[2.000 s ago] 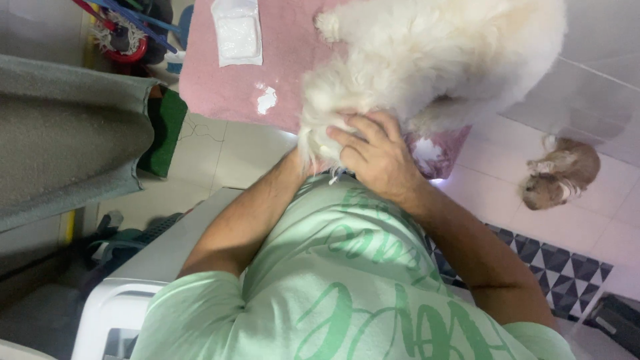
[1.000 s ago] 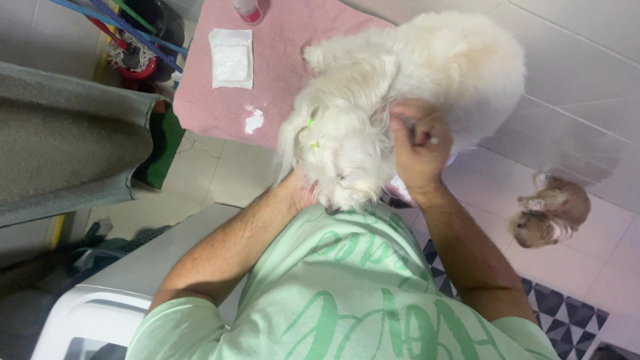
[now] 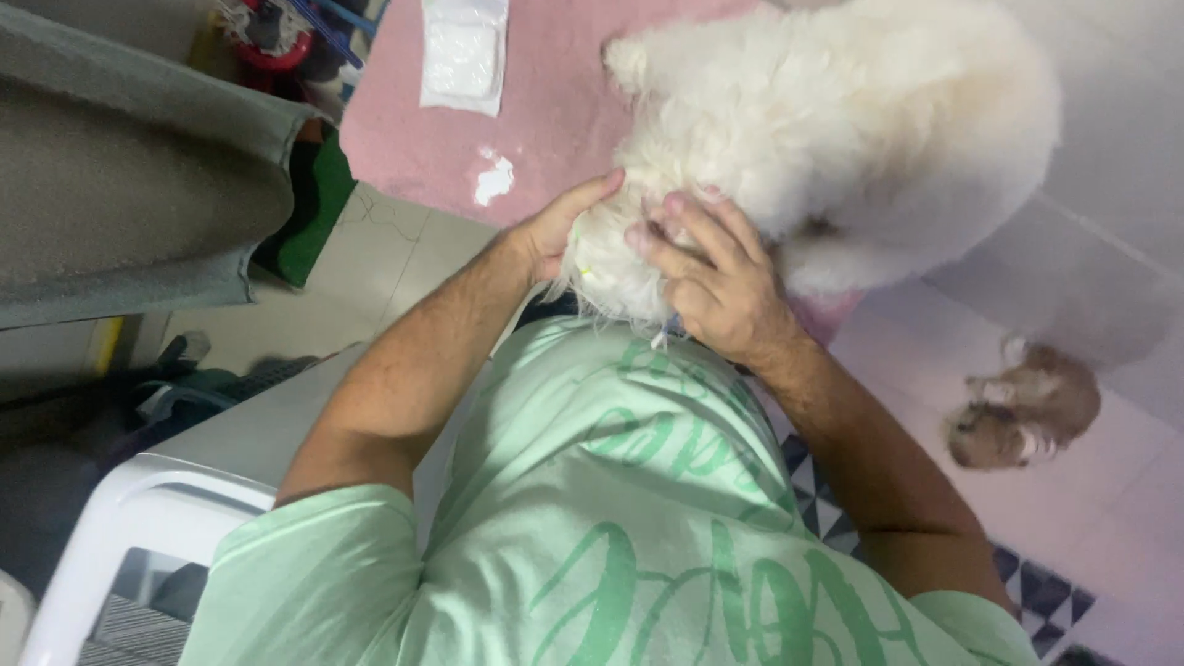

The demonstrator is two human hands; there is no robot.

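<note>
A fluffy white dog (image 3: 786,129) is on a pink towel (image 3: 555,129), its head at the edge nearest my body, with small green-yellow ties in its head fur. My left hand (image 3: 569,222) cups one side of the head, thumb up in the fur. Across the other side lies my right hand (image 3: 726,277), fingers bent into the fur; a thin stick with a white cotton tip (image 3: 659,339) pokes out below it. How that stick is held is hidden. A white packet of pads (image 3: 464,55) and a patch of white powder (image 3: 494,178) are on the towel.
A small brown dog (image 3: 1027,407) is on the tiled floor at right, by a black-and-white patterned mat (image 3: 1045,592). A white plastic chair (image 3: 120,527) stands at lower left. Grey fabric (image 3: 139,176) hangs at left, beside a red bucket (image 3: 268,46) and a green mat (image 3: 310,217).
My right hand, raised beside the dog's head a second ago, is now down on it. The dog's head has turned, and my left hand has moved up along its side.
</note>
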